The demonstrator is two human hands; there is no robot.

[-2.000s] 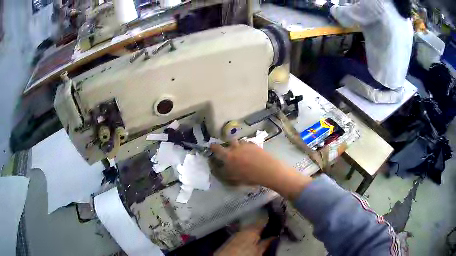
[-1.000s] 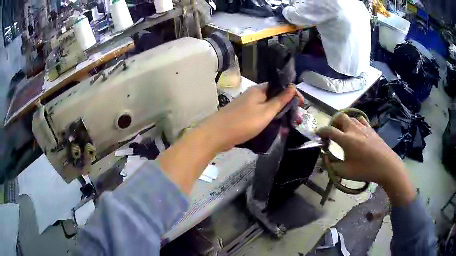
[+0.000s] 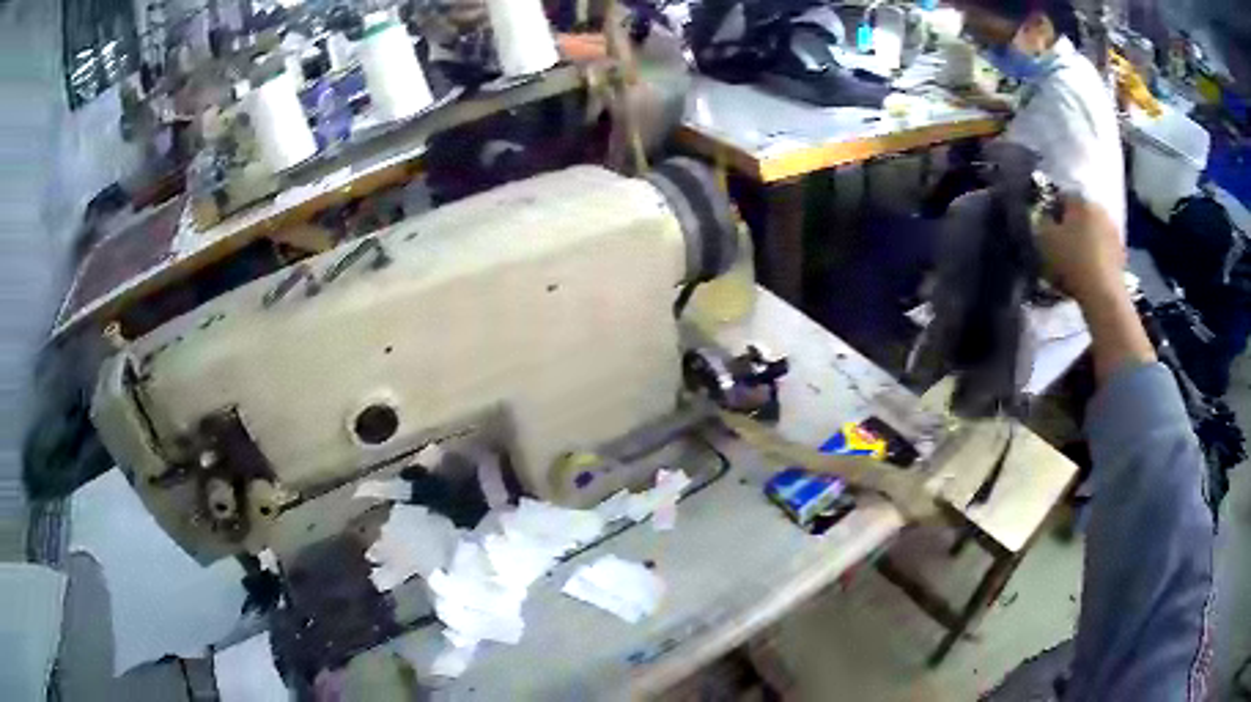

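My right hand is raised at the right, closed on a dark cloth bundle that hangs down from it, blurred. My left hand is out of the picture. No scissors can be made out. The cream sewing machine stands at centre left. White fabric scraps lie loose on the table by the machine bed, with one separate scrap to their right. White panels lie at the left behind the needle area.
A blue box and a yellow-blue one lie at the right table end beside a tan strap. A wooden stool stands beyond. A masked person sits at another table. Thread cones stand behind the machine.
The scissors seen in my right hand one second ago no longer show. The dark cloth has moved up and right, now in my right hand. My left hand has left the picture.
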